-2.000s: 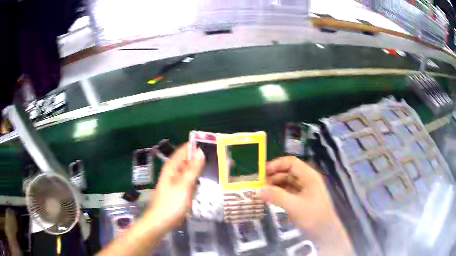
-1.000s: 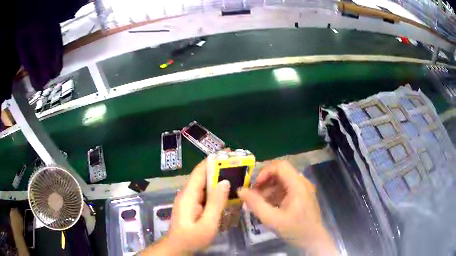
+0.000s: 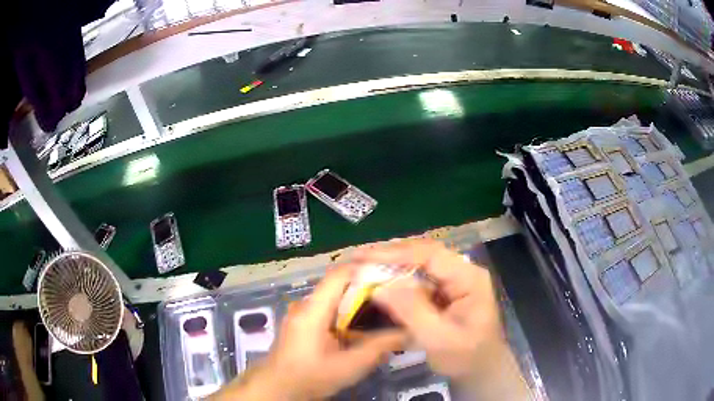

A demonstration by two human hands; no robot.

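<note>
My left hand (image 3: 317,333) and my right hand (image 3: 450,309) are together over the clear blister tray, both blurred, gripping one phone (image 3: 356,305). The phone is tilted. A yellow frame edge, a pale top end and a dark part show between my fingers; the rest is hidden. The blister tray (image 3: 294,287) below holds white back housings (image 3: 202,352) in its pockets.
Half-assembled phones (image 3: 292,219) lie on the green belt (image 3: 423,188). A small black pad (image 3: 210,278) is on the belt edge. A fan (image 3: 81,301) stands left. A front-housing tray stack (image 3: 614,211) with translucent sheet is right. Part of a person's arm (image 3: 23,356) shows lower left.
The front cover, first held beside the phone body, is now together with it. The phone has tilted, and my right hand has closed over it. The belt phones appear shifted rightward.
</note>
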